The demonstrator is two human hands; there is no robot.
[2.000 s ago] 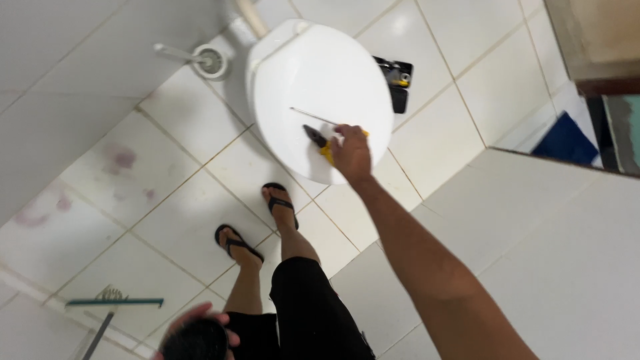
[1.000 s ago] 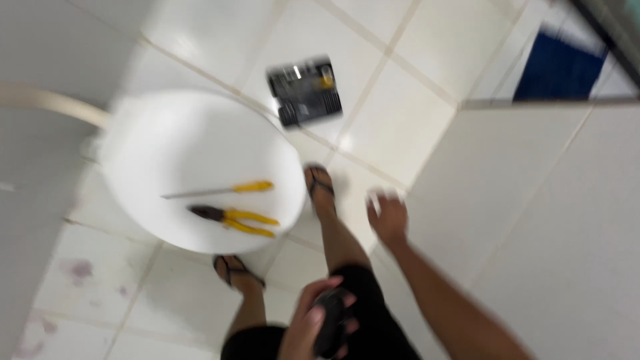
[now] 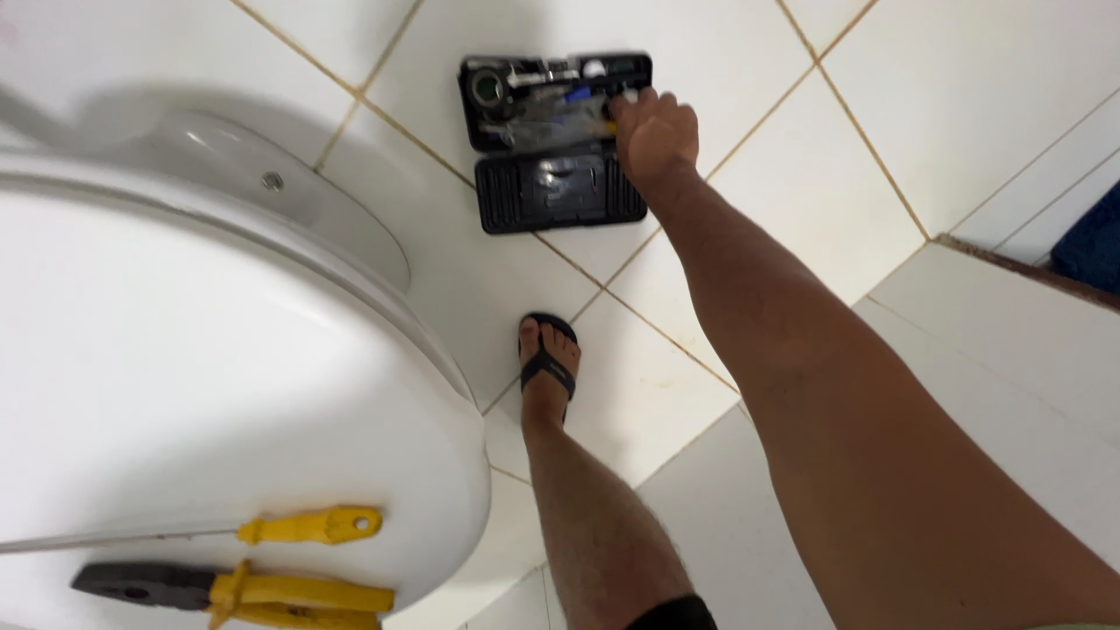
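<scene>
My right hand [image 3: 658,136] reaches to the right end of an open black plastic toolbox [image 3: 560,188] on the tiled floor. Its fingertips are partly hidden, so whether they hold anything cannot be told. The box holds a roll of tape [image 3: 488,87], clear plastic bags and small parts, with its lid laid flat toward my foot. On the closed white toilet lid [image 3: 219,376] lie a screwdriver with a yellow handle [image 3: 311,525] and combination pliers with yellow handles [image 3: 302,595], side by side. My left hand is out of view.
The toilet's white base [image 3: 289,188] with a bolt cap stands left of the toolbox. My foot in a black flip-flop [image 3: 549,363] rests on the floor between toilet and wall. A pale wall or partition [image 3: 989,350] runs along the right, with a dark blue cloth or mat [image 3: 1094,232] beyond its edge.
My right hand was at the tools on the toilet lid, then moved off it, and is now at the toolbox. My left hand, earlier around a dark object, has left the view. The view has moved closer.
</scene>
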